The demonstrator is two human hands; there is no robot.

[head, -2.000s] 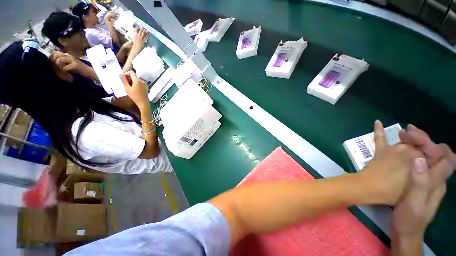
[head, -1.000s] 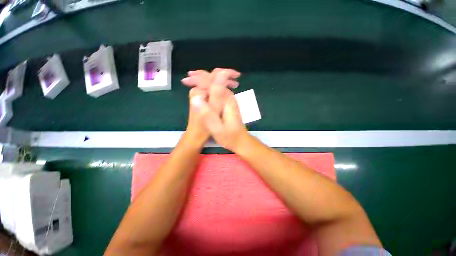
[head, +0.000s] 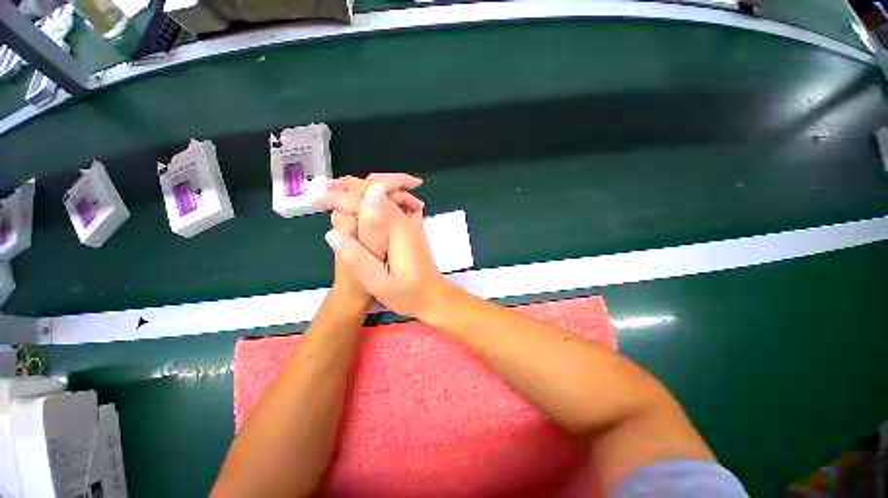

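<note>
My left hand point(head: 349, 219) and my right hand point(head: 397, 255) are clasped together, fingers interlaced, above the near side of the belt. No object shows in either hand. A white retail box point(head: 448, 241) lies on the green belt just right of my hands, partly hidden by them. Another retail box point(head: 300, 173) with a purple picture lies just beyond my hands to the left. My forearms pass over the pink-red foam pad point(head: 438, 389).
Several more retail boxes point(head: 196, 191) lie in a row on the conveyor belt point(head: 604, 136) at the left. The white belt edge rail point(head: 584, 270) crosses between belt and worktop. Larger white cartons point(head: 58, 443) stand at the lower left. A far rail point(head: 545, 17) bounds the belt.
The view has swung from the neighbouring workers on the left to the belt in front, then tilted slightly. My hands stay clasped, and their fingers are more folded than one second ago.
</note>
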